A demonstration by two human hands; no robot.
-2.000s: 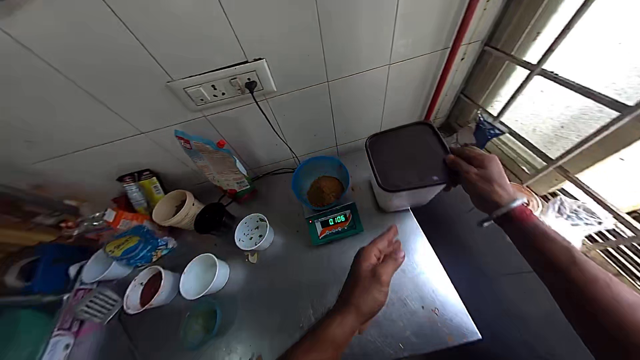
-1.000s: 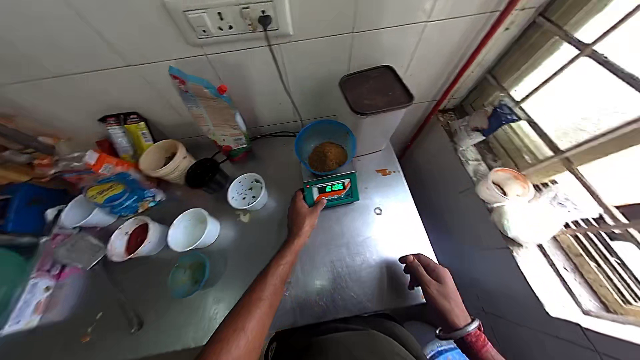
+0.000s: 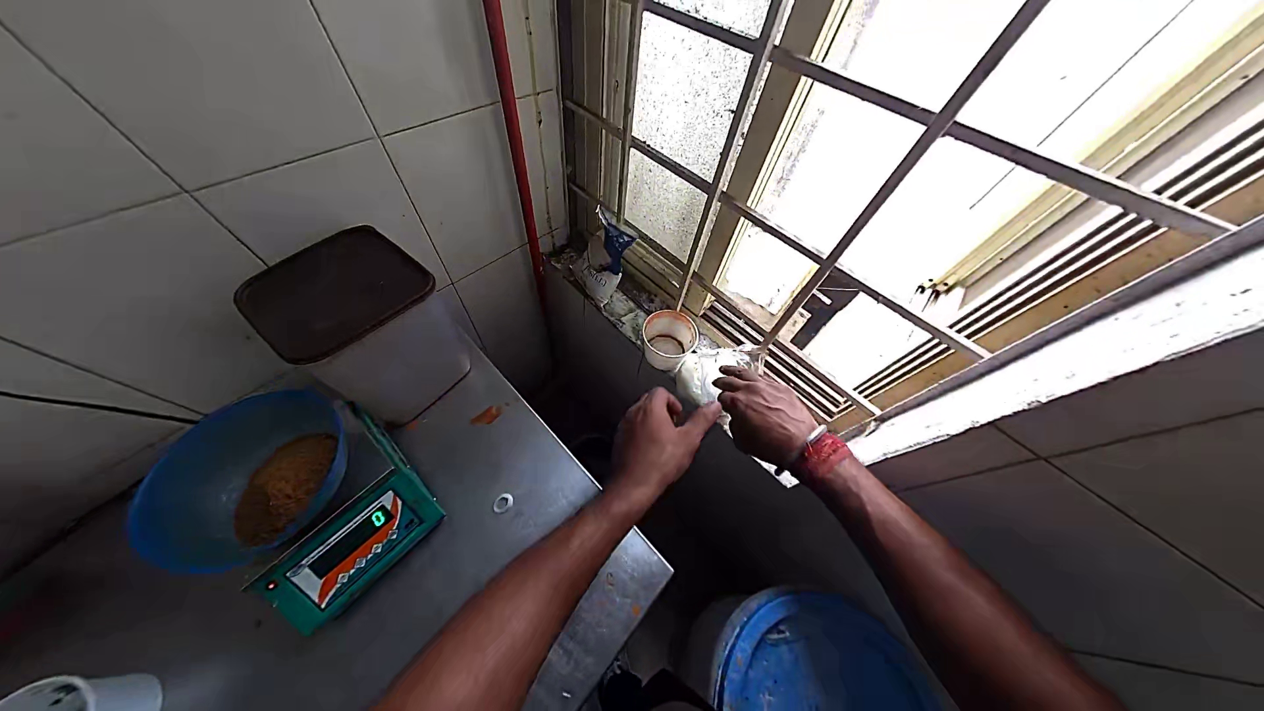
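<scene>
On the window ledge lies a white plastic bag point(image 3: 703, 375). My right hand point(image 3: 765, 413) grips its top, fingers curled onto the plastic. My left hand point(image 3: 660, 440) is just left of it, thumb pointing to the bag; whether that hand pinches any plastic cannot be told. Beside the bag stands a stained white plastic cup point(image 3: 670, 339). On the steel table, a green digital scale point(image 3: 348, 553) with a lit display carries a blue plastic bowl point(image 3: 188, 494) of brown powder point(image 3: 286, 489). Behind the scale is a plastic container with a dark brown lid point(image 3: 336, 292).
A metal window grille point(image 3: 869, 212) rises behind the ledge, with a crumpled blue and white packet point(image 3: 604, 259) farther along. A blue drum point(image 3: 820, 657) stands below. The steel table's edge point(image 3: 583, 469) runs between scale and ledge. A white ring point(image 3: 503, 504) lies on the table.
The view has swung right to the window. My left hand has left the scale, and both hands are now at the bag on the ledge. The lidded container was released before this.
</scene>
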